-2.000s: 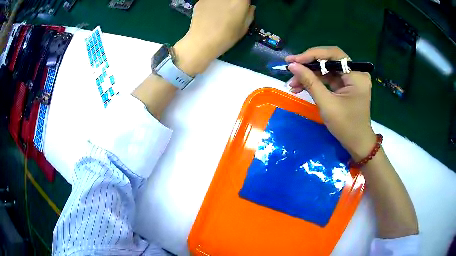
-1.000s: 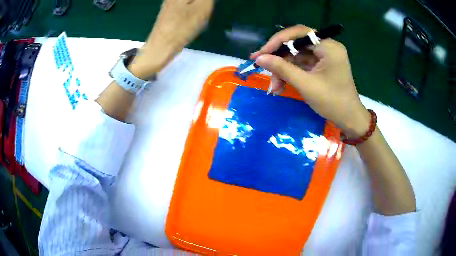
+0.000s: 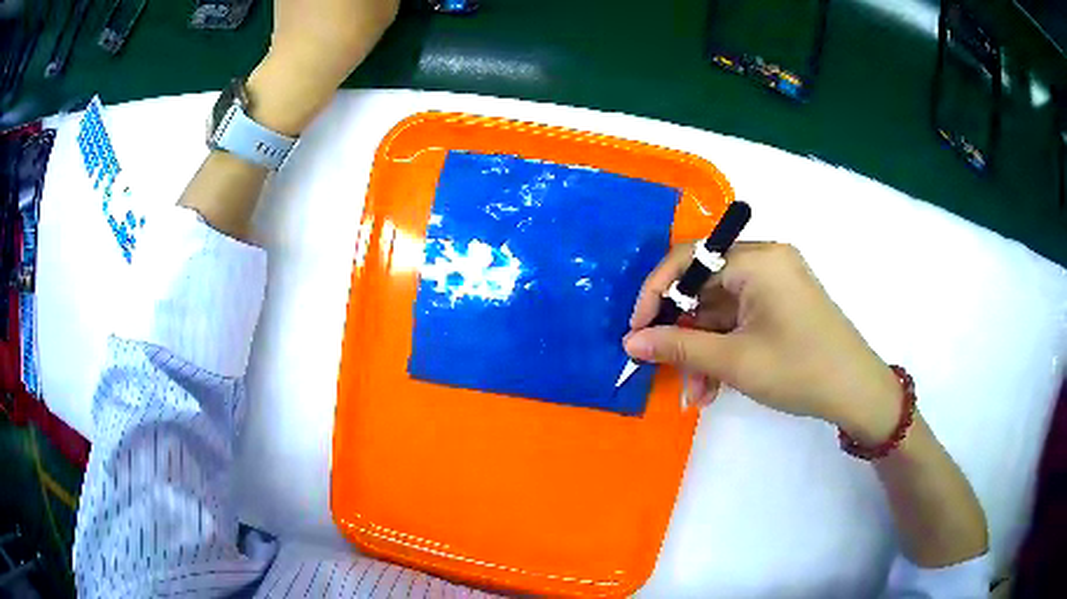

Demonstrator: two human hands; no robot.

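Note:
My right hand (image 3: 761, 334) holds a slim black pen-shaped tool (image 3: 700, 272) with two white bands. Its pale pointed tip is over the lower right part of a shiny dark blue sheet (image 3: 550, 316), touching or just above it; I cannot tell which. The sheet lies in an orange tray (image 3: 503, 491) with a raised rim. Any small piece at the tip is too small to make out. My left hand (image 3: 334, 35) is at the top edge, partly cut off; its fingers are out of the picture, so what it holds is hidden.
The tray lies on a white surface (image 3: 819, 503). A sheet of small light-blue stickers (image 3: 105, 176) is at the left, beside red holders (image 3: 53, 427). Black phone frames (image 3: 761, 73) lie on the green mat (image 3: 585, 59) at the back, more at the upper right and upper left.
My right hand has moved from the mat's edge back over the blue sheet, tool tip now pointing down. My view has shifted, and my left hand now sits at the top edge.

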